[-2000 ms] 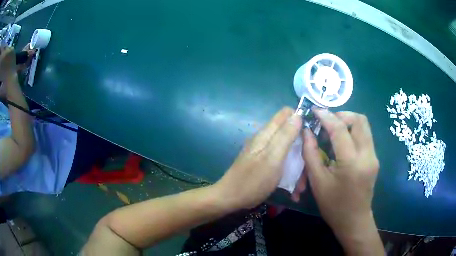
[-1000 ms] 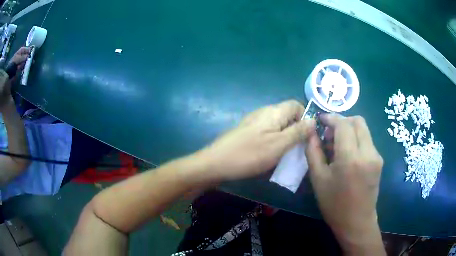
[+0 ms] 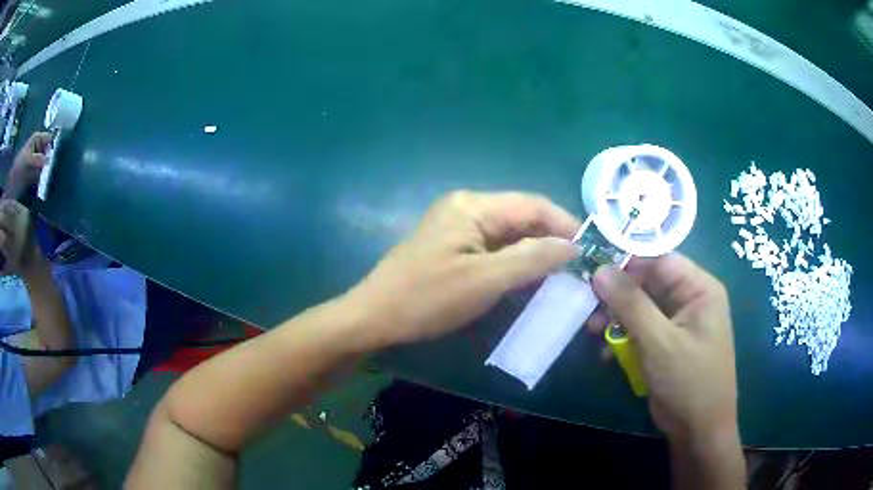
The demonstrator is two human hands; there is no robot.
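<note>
A white fan housing with a spoked ring lies tilted on the bench, its open handle pointing down-left. A small green circuit board sits at the neck below the ring. My left hand has its fingertips on the left side of the neck, beside the board. My right hand grips the neck's right side, thumb at the board's lower edge. A yellow battery cell hangs beside the handle under my right hand, partly hidden by its fingers.
A pile of small white parts lies at the right of the dark green bench. One small white piece lies at upper left. At far left, a person's hands are by another fan unit. Red objects are below.
The fan has shifted slightly right and down, and its handle is turned further left. More of the handle shows. The yellow cell has come into clearer view below my right hand.
</note>
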